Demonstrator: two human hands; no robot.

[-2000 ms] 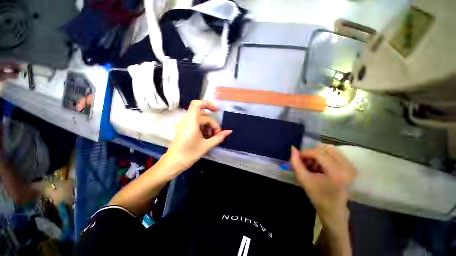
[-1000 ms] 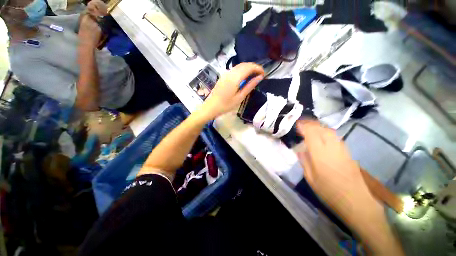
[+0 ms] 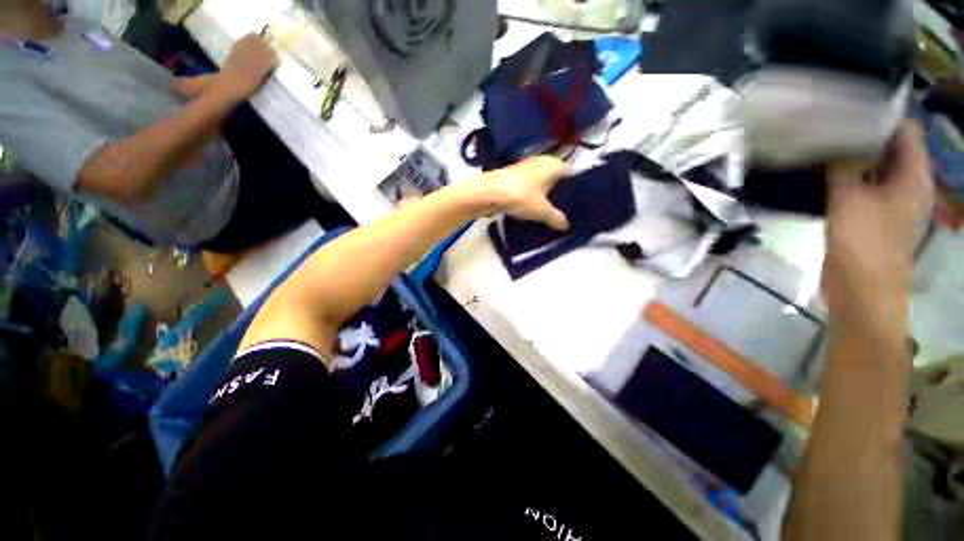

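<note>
My right hand (image 3: pixel 883 211) is raised at the upper right and grips a blurred bundle of dark and white cut pieces (image 3: pixel 819 116). My left hand (image 3: pixel 529 192) reaches to a small stack of navy cut pieces (image 3: pixel 597 201), thumb apart from the fingers; whether it grips a piece is unclear. White-edged dark pieces (image 3: pixel 677 227) lie tangled beside the stack. A single dark rectangular piece (image 3: pixel 698 417) lies flat near the table's front edge, beside an orange-brown strip (image 3: pixel 729 361).
A navy bundle with a dark red strip (image 3: pixel 544 100) lies by a grey housing (image 3: pixel 407 53). A blue plastic crate (image 3: pixel 449 365) with dark, red and white pieces stands below the table edge. Another person's arm (image 3: pixel 180 132) is at the left. A thin metal frame (image 3: pixel 761 285) lies on the table.
My right hand has moved up and right, lifting the dark and white bundle from the pile. My left hand has shifted slightly onto the navy stack. The dark rectangle lies released on the table.
</note>
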